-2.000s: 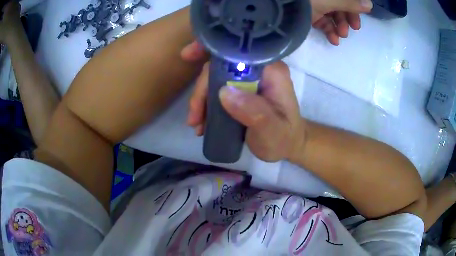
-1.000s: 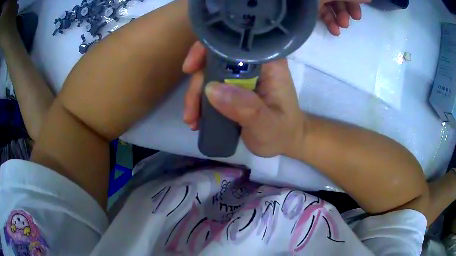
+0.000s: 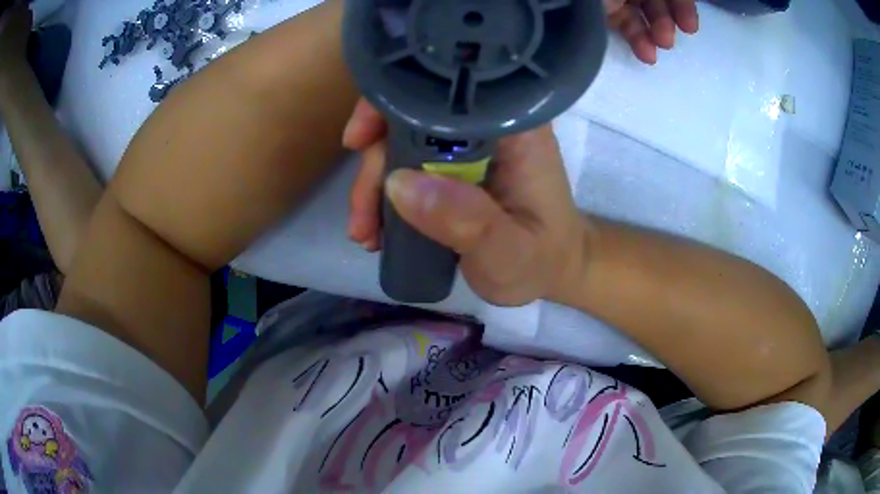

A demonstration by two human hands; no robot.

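A dark grey handheld fan body [image 3: 420,256] is held upright close to the camera. Its round, spoked head [image 3: 473,68] is cut off by the top edge. A yellow-green label [image 3: 456,171] is below the head, with a small dark window [image 3: 447,145] showing a faint blue glint just above it. My right hand [image 3: 492,217] is closed round the handle, thumb on its front near the label. My left forearm passes behind the fan head. The fingers of my left hand [image 3: 651,27] show beyond it, loosely apart with nothing seen in them; the rest is hidden or cut off.
Small grey three-armed brackets [image 3: 178,34] lie in a loose pile at the upper left of the white-covered bench [image 3: 666,183]. A pale blue box [image 3: 857,145] is at the right edge. Part of a dark object [image 3: 757,5] shows at the top right. Other people's arms show at both sides.
The bright light above the label has dimmed to a faint glint. The fan and my right hand have shifted slightly left. My left hand has moved up, further out of the picture.
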